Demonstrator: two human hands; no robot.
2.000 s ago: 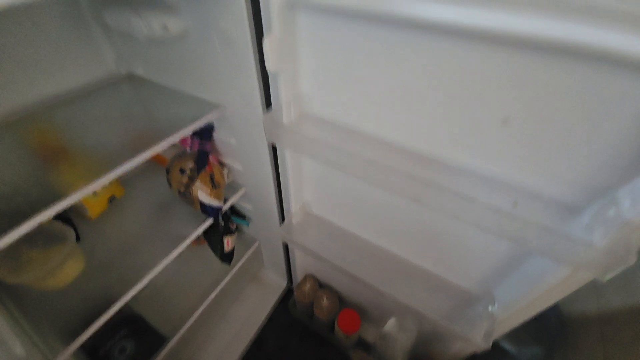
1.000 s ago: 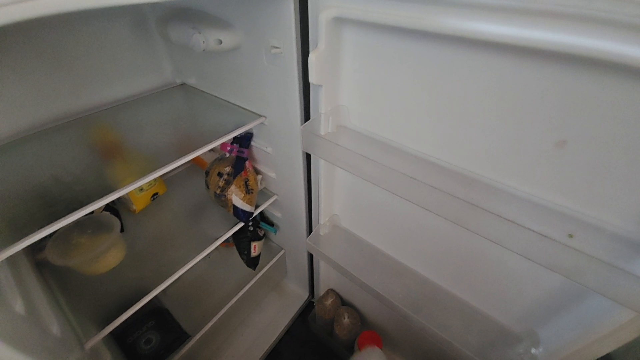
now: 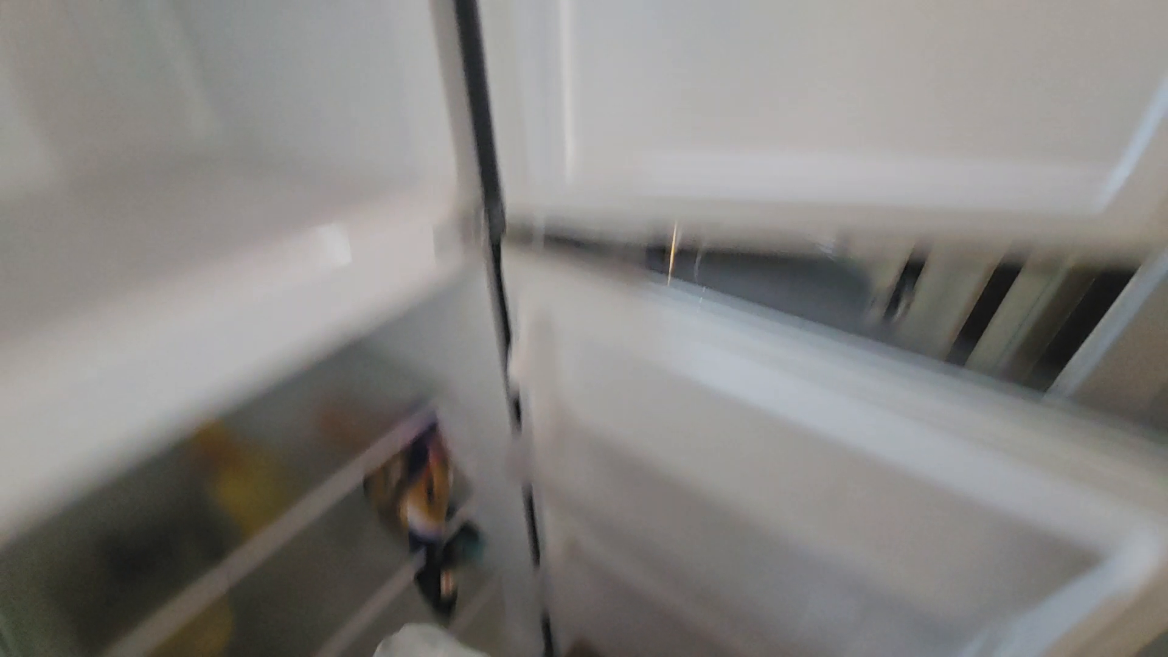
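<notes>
Neither of my hands can be made out in the blurred head view. A refrigerator stands open, its lower compartment at the left and its door (image 3: 821, 456) swung out to the right. Above it, a second compartment (image 3: 228, 109) is also open, with its own door (image 3: 821, 100) swung out. Colourful packaging (image 3: 424, 493) hangs at the right side of the glass shelves (image 3: 274, 538). A blurred yellow item (image 3: 242, 479) shows behind the upper shelf edge. A whitish shape (image 3: 424, 641), too blurred to name, pokes in at the bottom edge.
A dark hinge-side gap (image 3: 502, 301) runs between cabinet and doors. Between the two doors, a dark grey shape (image 3: 766, 287) and light and dark upright strips (image 3: 985, 310) show behind. The thick divider (image 3: 228, 301) separates the two compartments.
The view has swung upward, bringing in the upper compartment and its open door. The whitish shape at the bottom edge has come into view. The door bottles seen earlier are out of view.
</notes>
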